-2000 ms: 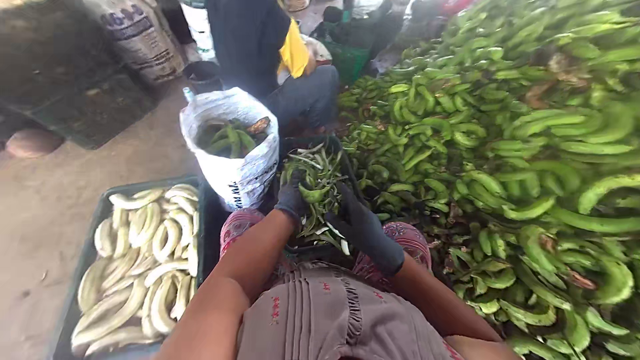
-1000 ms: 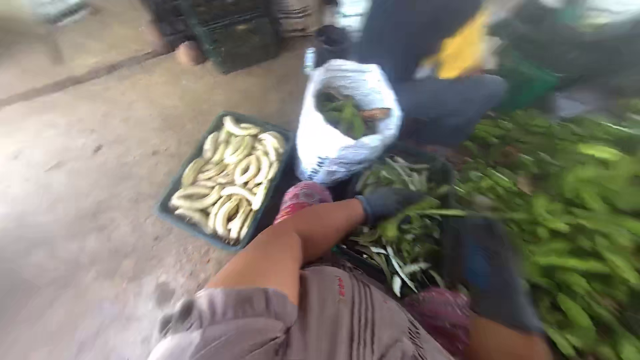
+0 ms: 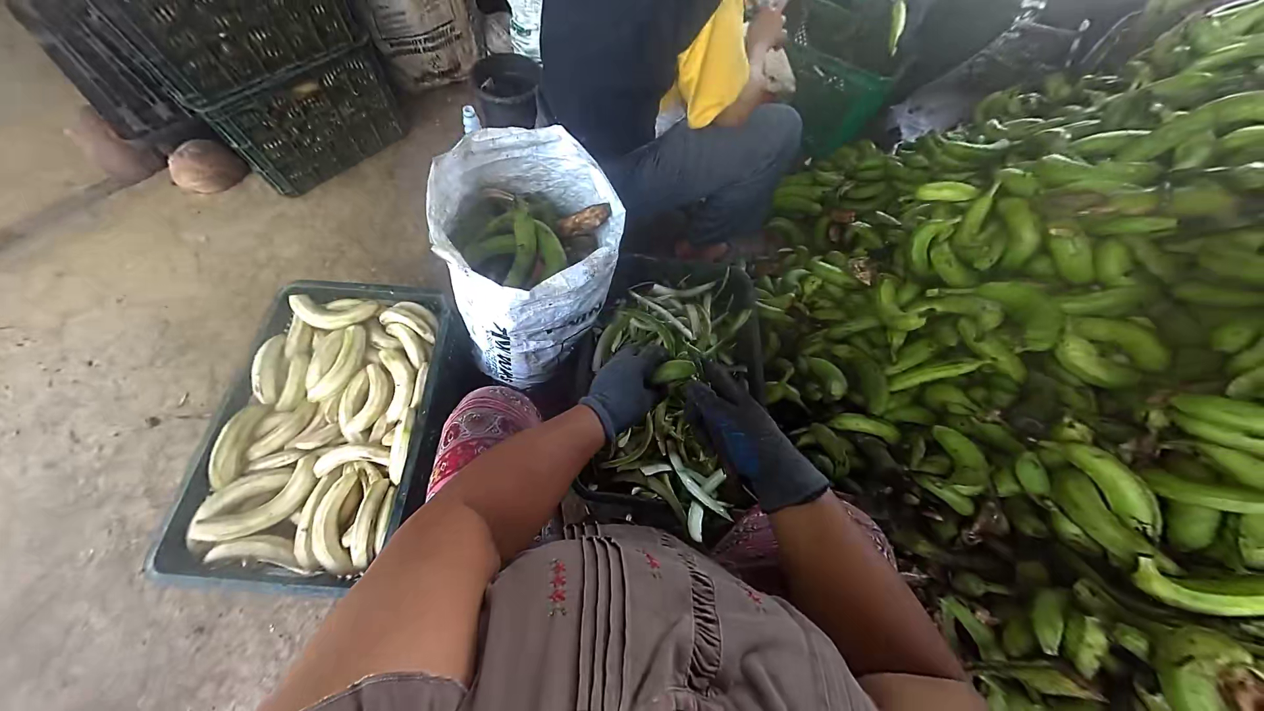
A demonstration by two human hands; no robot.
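My left hand (image 3: 628, 390), in a dark glove, is closed on a green plantain (image 3: 674, 371) above a dark crate (image 3: 743, 296) heaped with green plantain peels (image 3: 691, 479). My right hand (image 3: 743, 434), gloved too, is at the right side of the peels, near the plantain's end; its fingertips are partly lost among dark shapes, so whether it holds anything cannot be told. Left of my knee, peeled plantains (image 3: 341, 367) lie in a dark blue-green tray (image 3: 178, 513). Between the tray and the peel crate stands a white woven sack (image 3: 533, 331) with green plantains inside.
A large pile of green plantains (image 3: 987, 326) covers the floor at right. A person (image 3: 642, 79) in dark clothes sits beyond the sack. Stacked black crates (image 3: 306, 118), a round brown object (image 3: 206, 166) and a black bucket (image 3: 506, 89) stand at the back left.
The view swung left and has partly swung back. My left hand, toward the upper left of the peels one second ago, is now at their middle, with a green plantain plainly visible at its fingers.
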